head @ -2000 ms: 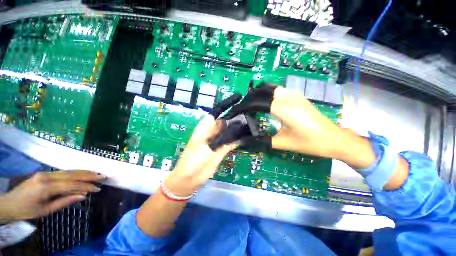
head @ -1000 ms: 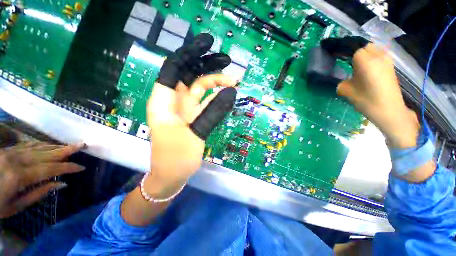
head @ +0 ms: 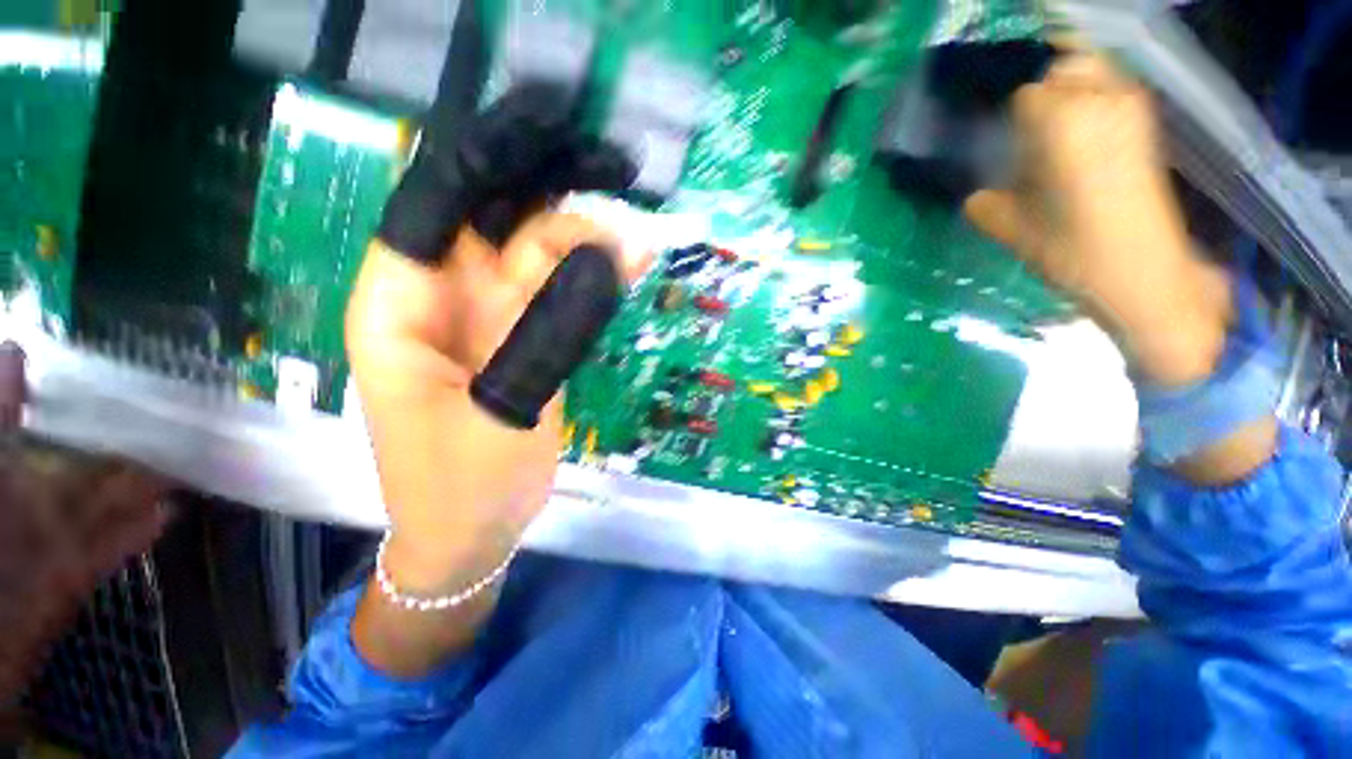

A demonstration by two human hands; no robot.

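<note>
The large green circuit board point(head: 905, 400) lies in front of me, with small yellow, red and black parts on it. My left hand point(head: 475, 312), with black finger cots, is palm up above the board's left part, fingers apart and empty. It partly hides grey-topped blocks on the board. My right hand point(head: 1090, 193), also with black finger cots, is at the board's upper right with its fingers on a grey-topped black block point(head: 956, 126). The block is blurred; whether it is fully seated cannot be told.
A silver line rail point(head: 830, 552) runs along the near side. Another person's blurred hand point(head: 74, 549) is at the left edge. A second green board point(head: 37, 178) lies left of a dark gap. Shiny metal point(head: 1071, 408) shows right of the board. A blue-grey wrist strap point(head: 1208, 403) is on my right wrist.
The right hand went from beside the left hand to the block at the board's upper right and stays there. My left hand moved left and opened, now empty. The view has shifted and blurred.
</note>
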